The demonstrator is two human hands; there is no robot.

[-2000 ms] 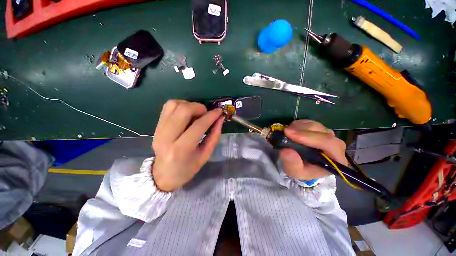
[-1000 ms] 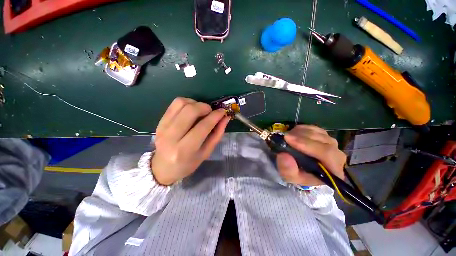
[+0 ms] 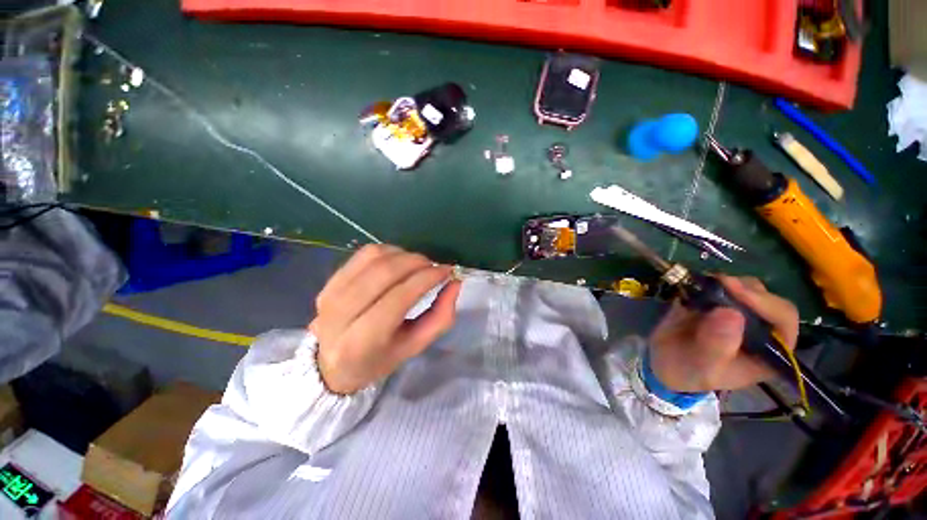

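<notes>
The opened smartwatch (image 3: 552, 238) lies on the green mat near the bench edge, with orange flex cable showing and its black display module (image 3: 598, 235) to its right. My left hand (image 3: 384, 310) is at the bench edge, left of and apart from the watch. Its thumb and finger are pinched; a thin wire (image 3: 295, 183) runs into the hand and a fine end seems to show at the fingertips. My right hand (image 3: 717, 340) holds the black soldering iron (image 3: 701, 289); its blurred tip is beside the display module.
A second opened watch (image 3: 407, 137), a pink-framed watch (image 3: 566, 91) and small loose components (image 3: 503, 157) lie behind. Tweezers (image 3: 661, 218), a blue rounded object (image 3: 663, 135), an orange electric screwdriver (image 3: 818, 239) and a pale-handled tool (image 3: 810, 166) are right. A red tray (image 3: 488, 25) spans the back.
The view has shifted left, showing more bench. My left hand has left the watch and moved to its left. The soldering iron has moved right, away from the flex cable.
</notes>
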